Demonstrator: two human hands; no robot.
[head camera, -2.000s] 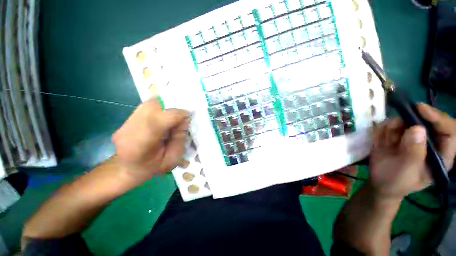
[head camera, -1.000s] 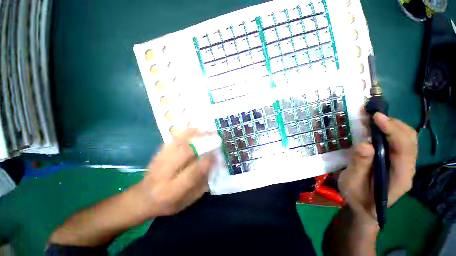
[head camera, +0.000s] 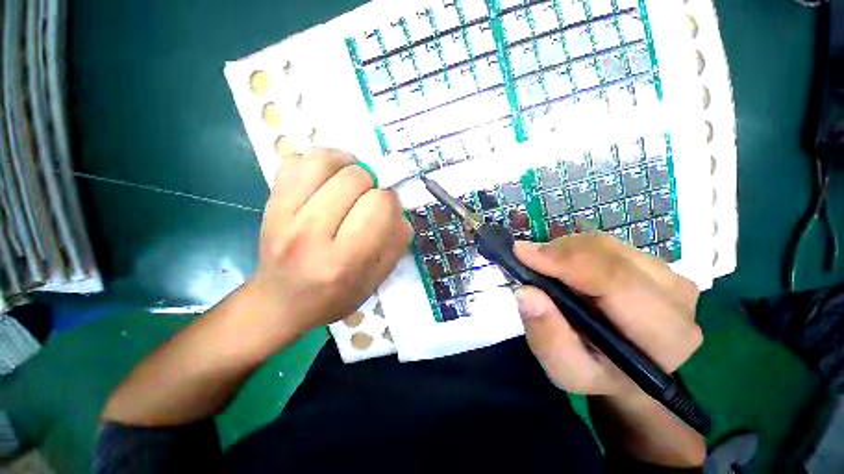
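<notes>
My right hand (head camera: 615, 310) holds the black soldering iron (head camera: 574, 310), its metal tip pointing up-left at the left part of the panel. My left hand (head camera: 328, 241) is closed near the panel's left edge, with a green band (head camera: 367, 172) on a finger. A thin solder wire (head camera: 167, 190) runs in from the left to it, and a fine end shows between the fingertips and the iron tip. The green-edged circuit board panel (head camera: 532, 199) lies on the white tray (head camera: 315, 65), which is tilted. Glare hides part of the panel.
Upright grey-white tray edges (head camera: 42, 148) stand at far left. Green-handled pliers (head camera: 814, 245) lie at right. A dark bundle (head camera: 805, 329) is at lower right. The dark green mat (head camera: 157, 111) lies under the tray. My dark-clothed lap (head camera: 435, 417) is at the near edge.
My right hand has moved left, bringing the iron's tip from the tray's right side to the panel's left part. My left hand has moved up slightly. The tray has shifted a little.
</notes>
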